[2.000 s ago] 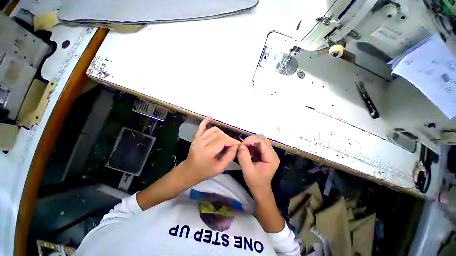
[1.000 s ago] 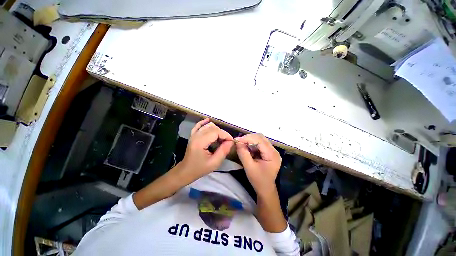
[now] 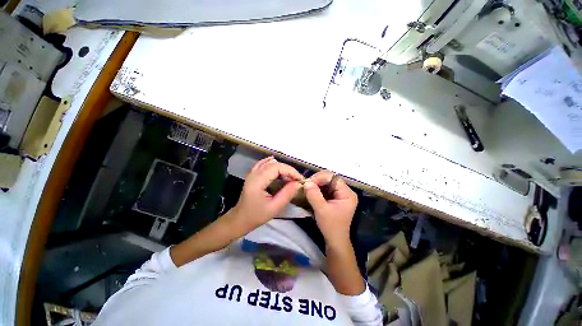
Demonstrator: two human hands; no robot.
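My left hand (image 3: 263,194) and my right hand (image 3: 333,202) are together just below the front edge of the white table. Their thumbs and index fingertips meet and pinch a small cloth piece (image 3: 298,198). A khaki part shows between the fingers and a pale grey part shows just below them. Most of the piece is hidden by the hands. The other fingers of both hands are curled.
The sewing machine (image 3: 475,48) stands at upper right, with a paper sheet (image 3: 547,95) on it. Thread snips (image 3: 469,128) lie on the white table (image 3: 242,83). Pale grey curved pieces (image 3: 198,11) lie at upper left. Khaki panels (image 3: 424,286) are heaped below the edge at right.
The hands have shifted slightly and stay together. More of the small cloth piece, with its pale grey part, now shows below the fingers.
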